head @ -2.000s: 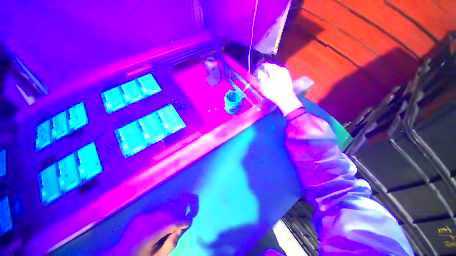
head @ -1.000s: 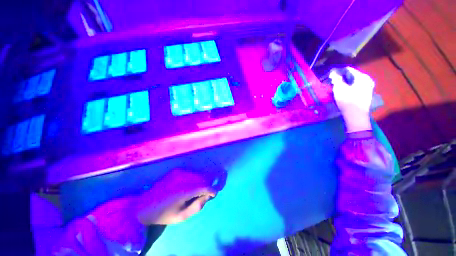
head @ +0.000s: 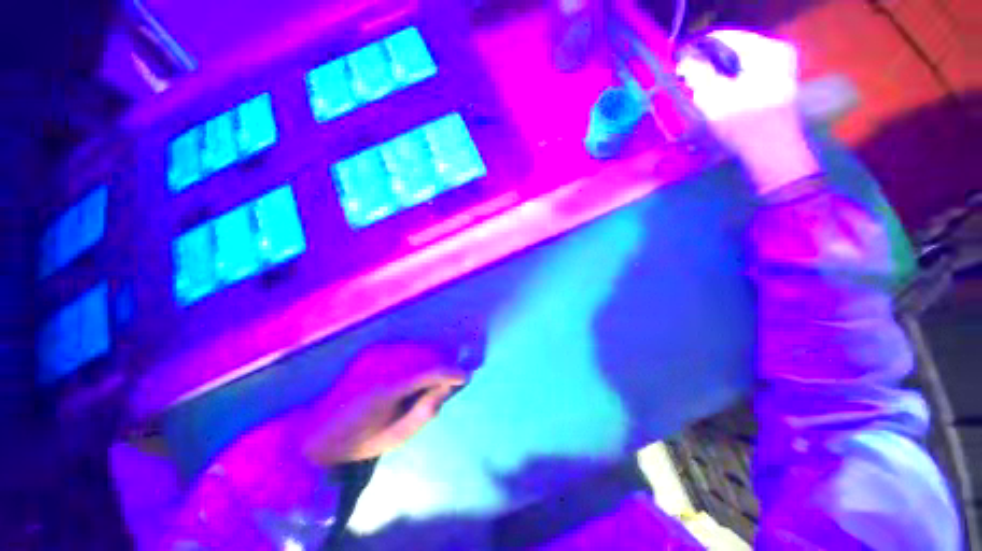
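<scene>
Groups of glowing cyan circuit boards (head: 409,170) lie in rows on a dark carrier pallet (head: 323,135) in purple light. My right hand (head: 743,92), in a pale glove, is closed around a small dark tool (head: 716,54) at the station's right end. A small cyan cup (head: 616,121) stands left of this hand, not touching it. My left hand (head: 393,404) is blurred, with curled fingers, over the blue-green mat (head: 517,334) in front of the station. Whether it holds anything cannot be told.
A blurred bottle (head: 573,38) stands behind the cup at the top edge. The station's pink front rail (head: 431,258) runs between the boards and the mat. A red surface (head: 888,65) is at upper right. Dark ribbed shapes (head: 953,323) are at the right edge.
The view has swung right, then tilted, so boards and cup sit higher in the picture than one second ago. My right hand stays at the right end with the dark tool. The boards have not moved.
</scene>
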